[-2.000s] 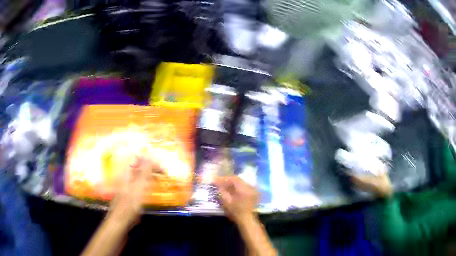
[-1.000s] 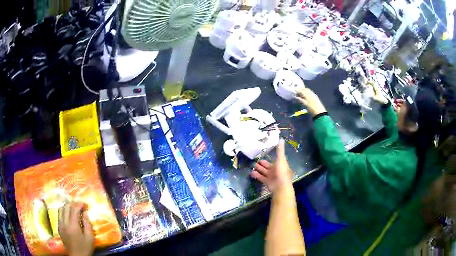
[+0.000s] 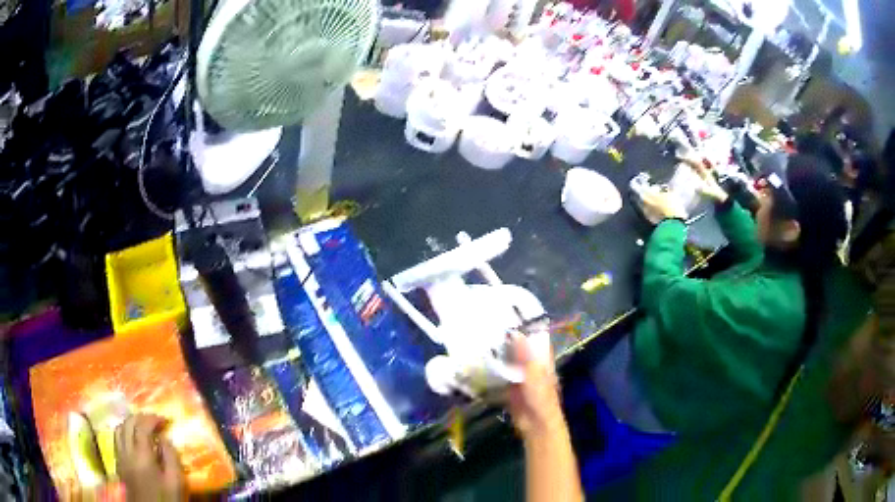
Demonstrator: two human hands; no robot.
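The white housing with its bracket [image 3: 481, 319] lies at the bench edge, right of the blue sheets. Its long white bracket arm points up and away, and coloured leads show at its right and lower sides. My right hand [image 3: 531, 377] is closed on the housing's near right side; the fingertips are partly hidden. My left hand [image 3: 147, 456] rests on the lower part of the orange padded rest [image 3: 128, 377], beside its curved slots, at the lower left. It holds nothing that I can see, and its fingers are curled and blurred.
A yellow bin [image 3: 144, 282] and grey-white screw feeder [image 3: 231, 284] stand behind the pad, with a dark driver before the feeder. A fan [image 3: 285, 64] stands behind. Round white shells [image 3: 486, 137] crowd the back. A person in green [image 3: 726, 314] works at right.
My right hand has closed on the housing, which has shifted slightly down and toward the bench edge. My left hand stays on the pad. The person in green has pulled their near hand back from a shell.
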